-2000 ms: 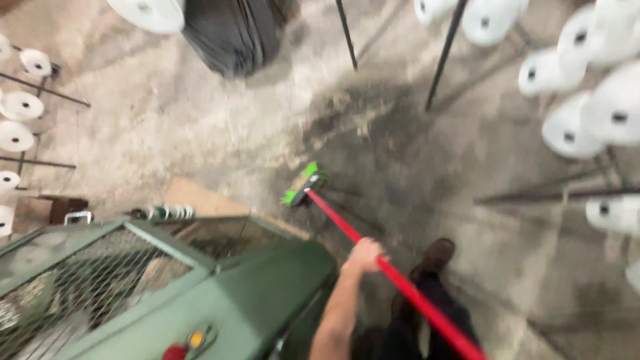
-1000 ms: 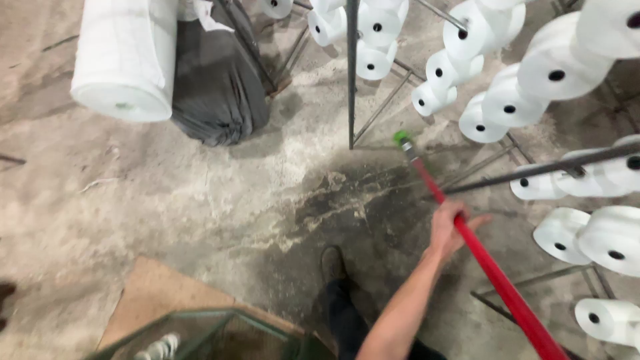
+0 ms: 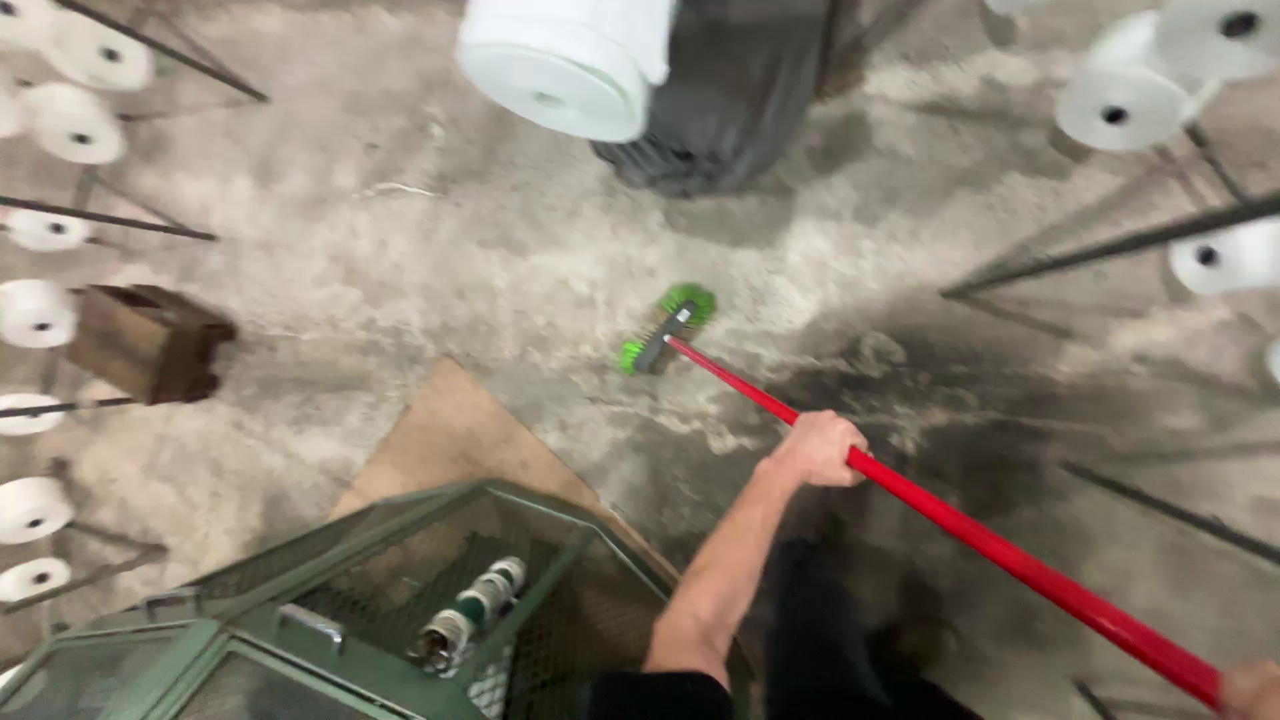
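Note:
A push broom with a grey head and green bristles (image 3: 668, 330) rests on the concrete floor near the middle of the view. Its long red handle (image 3: 980, 530) slants down to the lower right. My left hand (image 3: 822, 449) is closed around the handle partway along it. At the right edge, low down, my right hand (image 3: 1248, 690) is partly cut off and blurred, closed at the upper part of the same handle.
A green mesh-sided machine guard (image 3: 480, 490) stands at lower left over a brown board (image 3: 450, 430). Metal racks with white yarn spools (image 3: 75, 125) flank both sides. A large white roll (image 3: 560, 80), a dark grey bag (image 3: 720, 120) and a cardboard box (image 3: 150, 340) stand on the floor.
The view has shifted strongly between frames. The broom head, beside the right-hand racks one second ago, is now on open floor between the white roll and the green machine.

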